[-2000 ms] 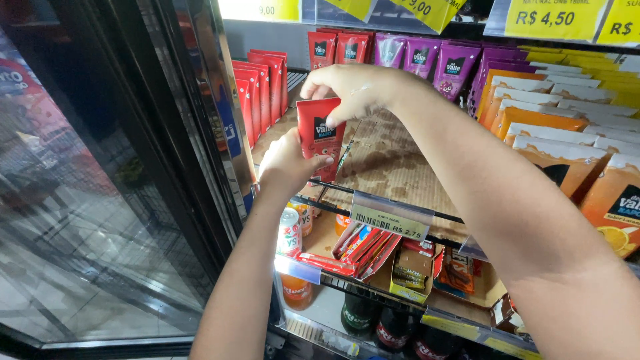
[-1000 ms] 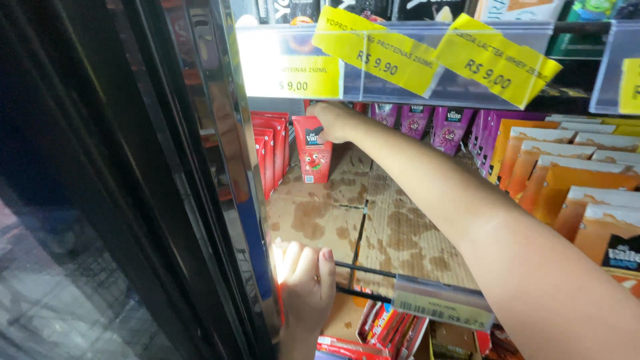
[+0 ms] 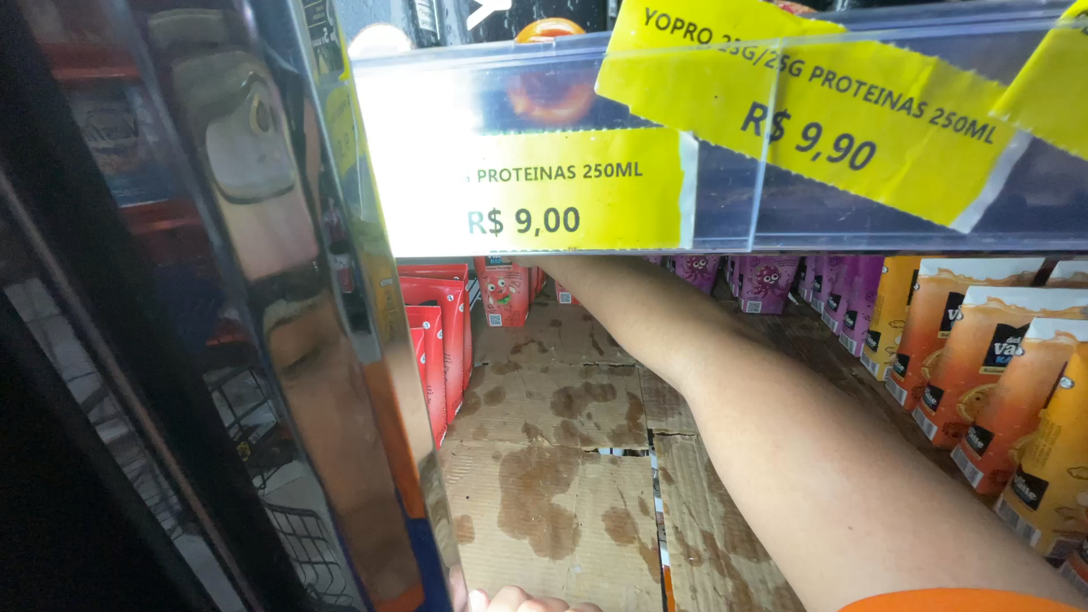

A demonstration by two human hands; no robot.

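Observation:
My right arm reaches deep into the refrigerated shelf, and my right hand [image 3: 544, 263] is mostly hidden behind the price rail above. It is beside a red juice carton [image 3: 505, 293] standing upright at the back; whether the fingers grip it cannot be seen. At the bottom edge only the knuckles of my left hand [image 3: 518, 600] show, by the front of the shelf; its fingers are largely out of frame. Between the hands lies stained, damp cardboard [image 3: 544, 493] that lines the shelf. More red cartons [image 3: 450, 340] stand in a row along the left side.
A clear plastic price rail [image 3: 752, 170] with yellow tags crosses above my arm. The cooler's dark door frame [image 3: 340, 340] stands close on the left. Purple cartons [image 3: 769, 283] are at the back right, and orange juice cartons [image 3: 977, 365] line the right side.
Two seconds ago both hands were at a red carton near the shelf front; it then stood at the back with my right hand on it. My left hand has come away and dropped low. The view has moved closer.

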